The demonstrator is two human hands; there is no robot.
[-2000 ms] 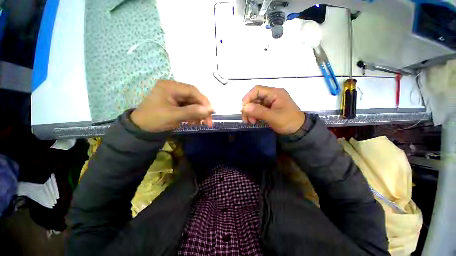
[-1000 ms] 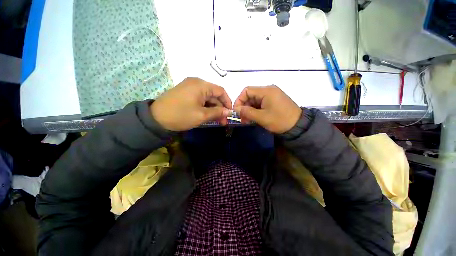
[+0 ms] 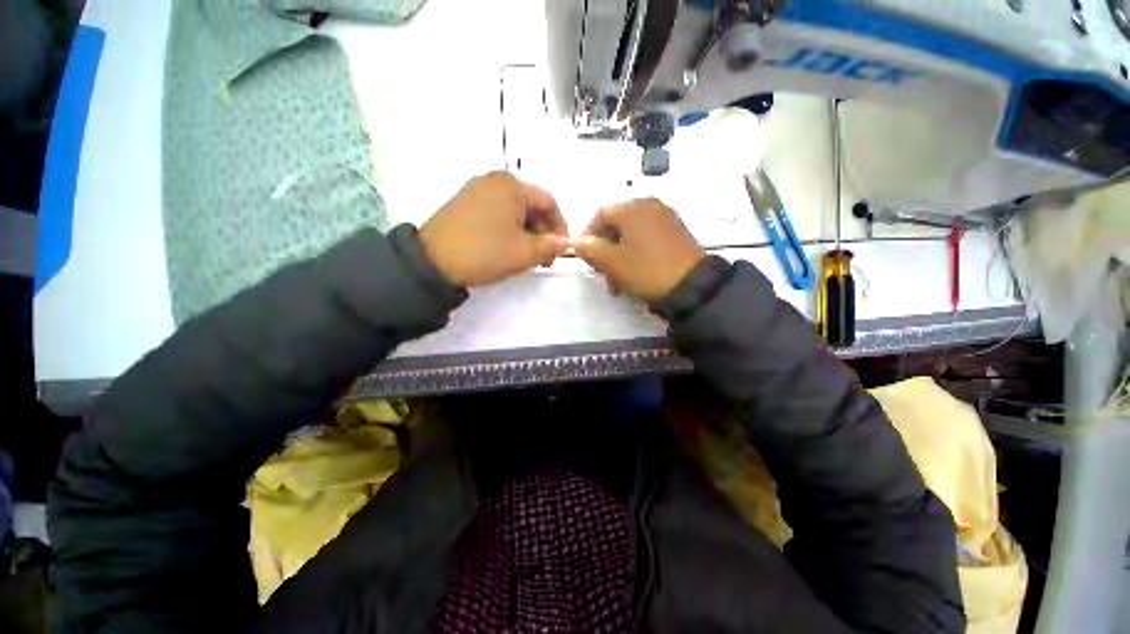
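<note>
My left hand [image 3: 498, 232] and my right hand [image 3: 644, 251] meet fingertip to fingertip over the white table, just in front of the machine's needle area. Both pinch a thin white strip [image 3: 571, 247] between them; little of it shows between the fingertips against the white table. The presser foot and needle area [image 3: 600, 121] of the sewing machine is just beyond my hands. Pale green printed cloth [image 3: 267, 149] lies flat at the left, with a thin white curved strip [image 3: 325, 171] on it.
Blue-handled snips [image 3: 781, 235] and a yellow-and-black screwdriver [image 3: 838, 297] lie to the right, with a thin red-ended tool [image 3: 954, 266] beyond them. The large machine head [image 3: 855, 74] overhangs the back right. A ruler-marked edge [image 3: 533, 368] runs along the front. Yellow cloth [image 3: 325, 481] lies below the table.
My hands came together and moved away from the front edge, toward the needle area, with the strip between them. The view shifted, showing more of the machine head.
</note>
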